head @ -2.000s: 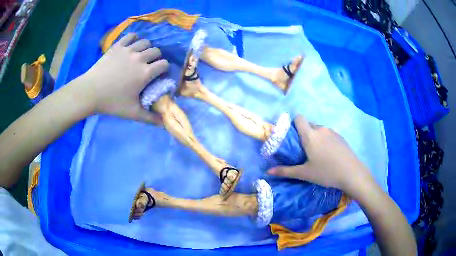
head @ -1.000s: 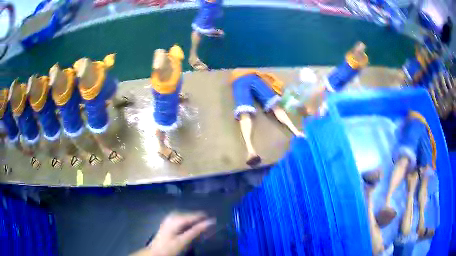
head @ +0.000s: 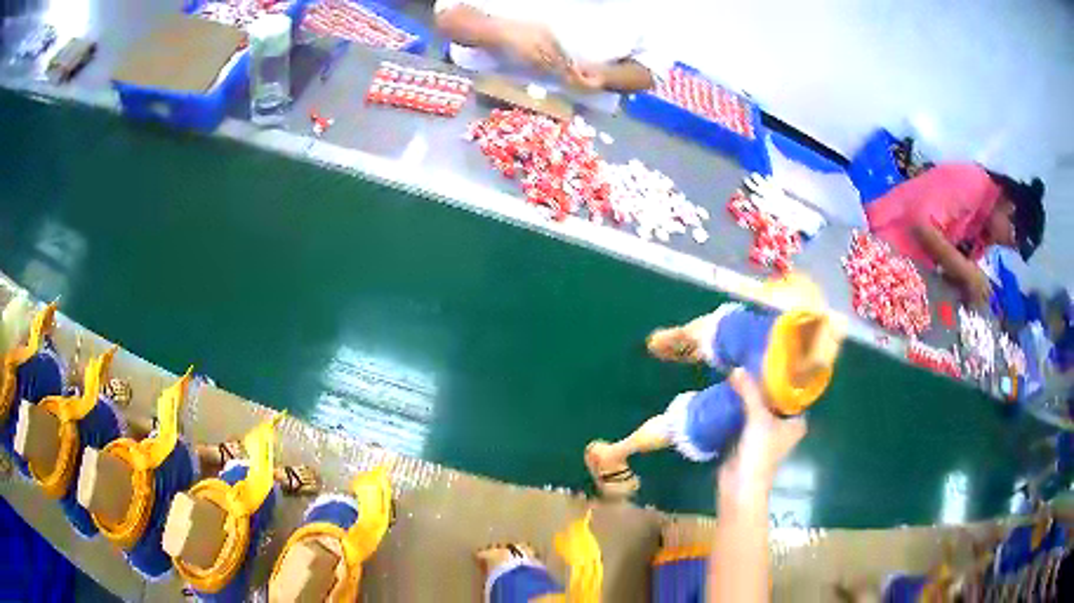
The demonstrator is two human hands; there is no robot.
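My right hand (head: 766, 430) is closed around a figure lower body with blue shorts (head: 714, 421), gripping it by the shorts near the orange-yellow sash (head: 801, 359). I hold it over the green conveyor, with the sash end to the right and the two sandalled feet to the left. White cuffs trim the shorts. My fingers are partly hidden behind the part. My left hand is not in view. A row of similar leg parts with tan plugs (head: 112, 489) stands on the tan bench edge (head: 442, 507) at the lower left.
Across the green conveyor belt (head: 271, 259), a person's hands (head: 565, 65) work above red and white small parts (head: 536, 159). Another person in a pink top (head: 942, 212) is at the right. A cardboard-topped blue box (head: 177, 100) and a clear container (head: 270, 71) stand at the upper left.
The view has swung from the tray, then the bench and stacked trays, to the conveyor and the people across it. My right hand now holds a leg part. The left hand has left view.
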